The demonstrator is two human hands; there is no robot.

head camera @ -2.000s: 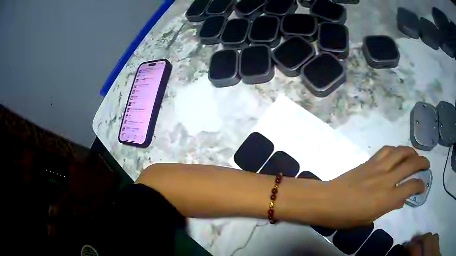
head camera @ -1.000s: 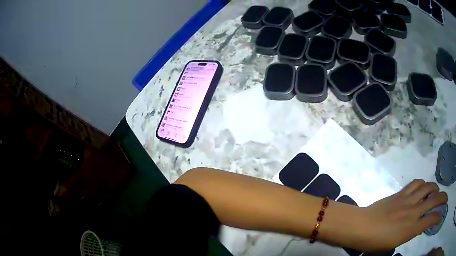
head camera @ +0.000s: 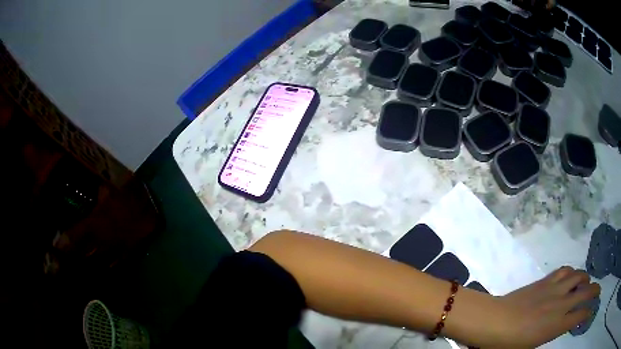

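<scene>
My left hand [head camera: 545,310], bare with a beaded bracelet at the wrist, reaches in from the left. Its fingers curl over a grey housing [head camera: 587,319] at the lower right, partly hidden under them. My forearm crosses a white backing sheet [head camera: 470,225] that bears black pads [head camera: 417,247]; some pads are partly hidden behind the arm. Other bare grey housings [head camera: 602,249] stand at the right edge, beyond my hand. My right hand is not in view.
Padded housings [head camera: 441,131] with black faces stand grouped at the upper right. A lit smartphone [head camera: 267,142] lies on the marbled table [head camera: 340,225] at left. A blue tray edge [head camera: 245,58] is behind the table. A white basket [head camera: 99,326] stands at lower left.
The view has shifted, so phone and padded housings appear further right and lower. My left hand stays on the grey housing. The fingers of my right hand have left the bottom edge.
</scene>
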